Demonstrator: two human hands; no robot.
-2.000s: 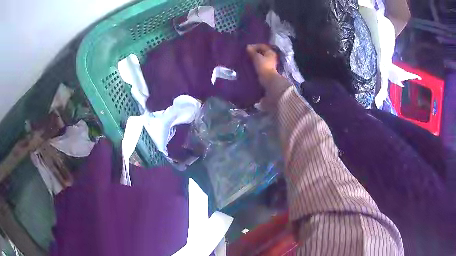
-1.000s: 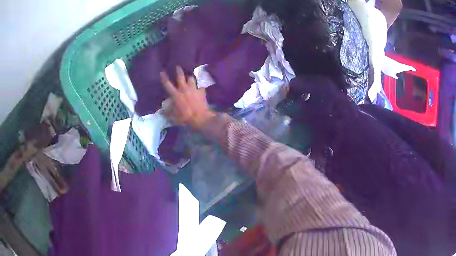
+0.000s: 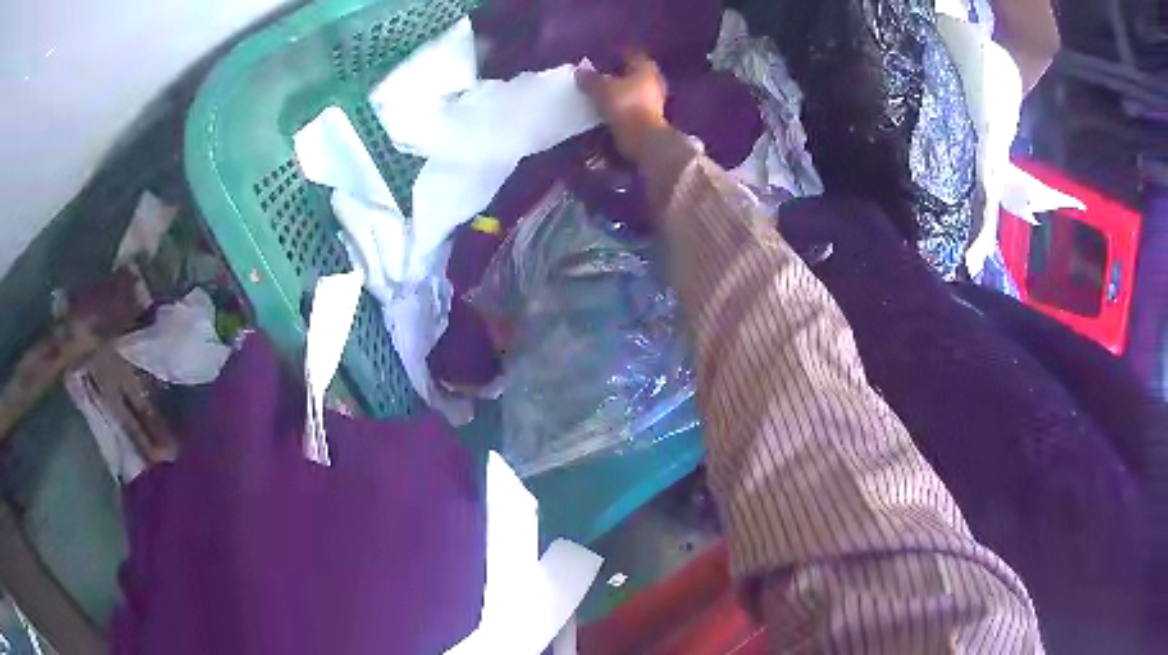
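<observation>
My right hand (image 3: 628, 100) reaches over the green plastic basket (image 3: 237, 166), its fingers closed on the end of a long white interfacing piece (image 3: 512, 122). The piece stretches left from the fingers and down to other white scraps at the basket's left side. Purple cloth (image 3: 551, 28) lies in the basket around and above the hand. A clear plastic bag (image 3: 583, 333) lies below the hand in the basket. A purple cut panel (image 3: 308, 537) hangs at the lower left, with white strips (image 3: 510, 537) beside it. My left hand is not in view.
A black plastic bag (image 3: 941, 141) and dark fabric (image 3: 948, 397) are right of the basket. A red plastic stool (image 3: 1070, 256) stands at the far right. White scraps (image 3: 179, 339) lie left of the basket. Part of a red-brown box (image 3: 673, 614) shows at the bottom. Bare skin shows at the upper right edge.
My right hand has moved up and right from the basket's middle and closed on the white piece. More of the white piece and clear bag shows; the purple cloth has shifted upward.
</observation>
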